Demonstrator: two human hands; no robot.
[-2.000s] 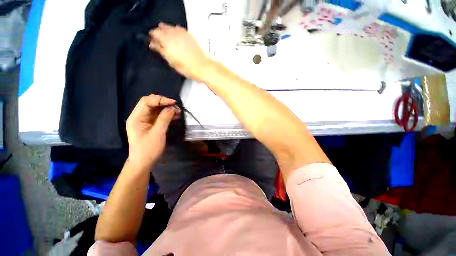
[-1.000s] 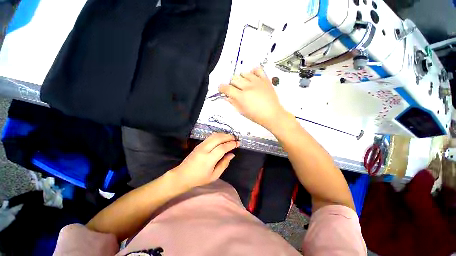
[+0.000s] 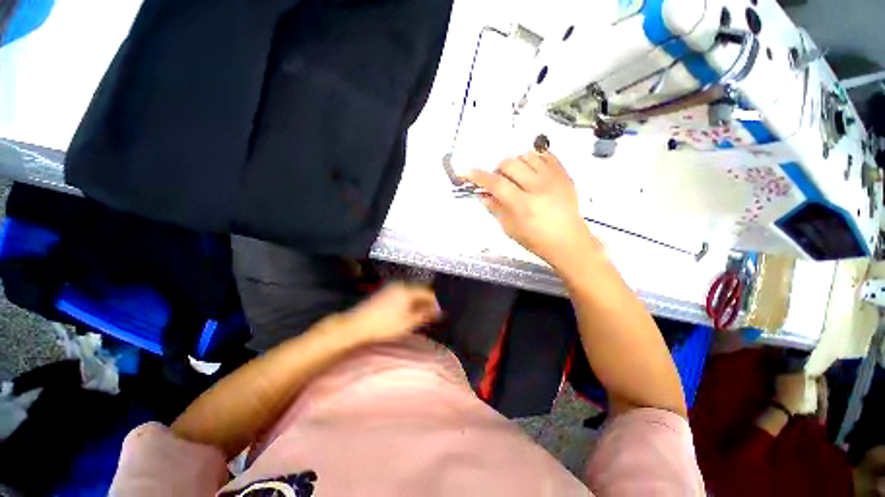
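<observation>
Black fabric panels [image 3: 243, 116] lie on the left part of the white table [image 3: 437, 228] and reach its front edge. My right hand [image 3: 532, 202] is on the table, right of the fabric and in front of the sewing machine [image 3: 660, 63]. Its fingertips are at a small silver tool [image 3: 470, 191], likely snips, on the table top; whether they grip it is not clear. My left hand [image 3: 406, 309] is blurred, below the table's front edge, over my lap. Its fingers look curled, and I cannot tell if it holds anything.
Red-handled scissors [image 3: 724, 299] lie at the table's right end beside a tan pad [image 3: 770, 291]. The dark control panel [image 3: 821, 231] is at the right. A blue bin [image 3: 112, 318] with black pieces sits below left. Another person's hand [image 3: 791, 396] shows at lower right.
My left hand has dropped from the table's front edge to over my lap. My right hand has moved slightly right with the silver tool at its fingertips. The dark thread by the edge no longer shows.
</observation>
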